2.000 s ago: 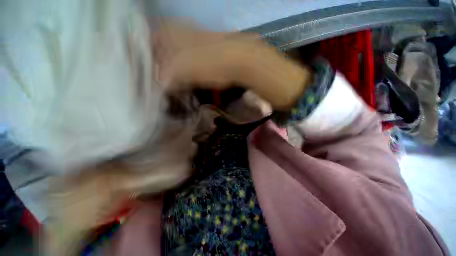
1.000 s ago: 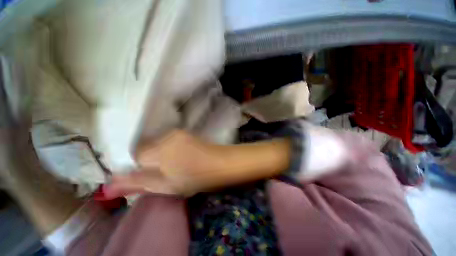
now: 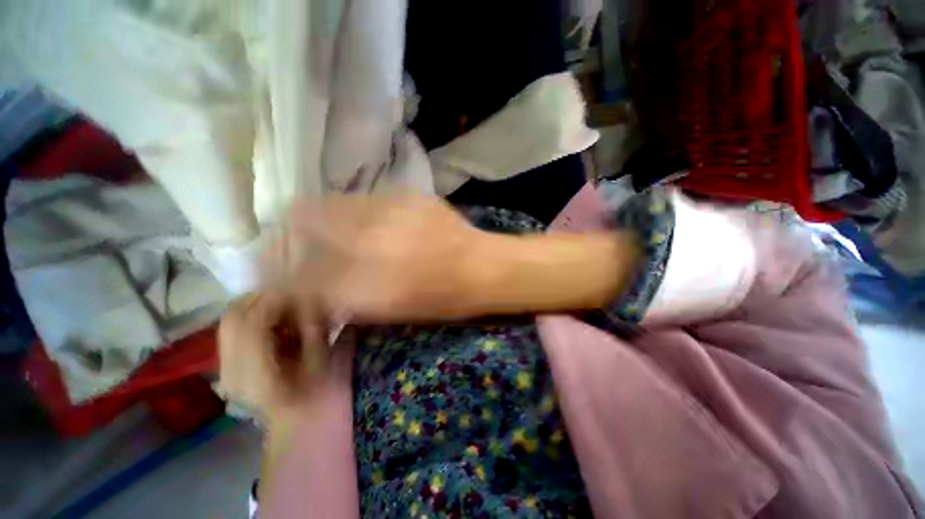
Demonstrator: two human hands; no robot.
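The cream cloth piece (image 3: 294,112) hangs in long folds from the top of the view down to my hands. My right hand (image 3: 355,253) reaches in from the right, blurred, and is closed at the lower end of the cloth. My left hand (image 3: 269,350) is just below and left of it, with curled fingers. Blur and the right hand hide whether the left fingers hold cloth. No sewing machine shows.
A red basket (image 3: 751,112) stands at upper right, with grey and brown cloth beside it. A pale cloth flap (image 3: 522,132) lies right of the hanging cloth. At left, beige cloth (image 3: 101,274) lies over a red basket (image 3: 183,380).
The view has tilted down, and the table edge has left the picture. My hands have come together at the lower end of the cloth. The left basket shows more.
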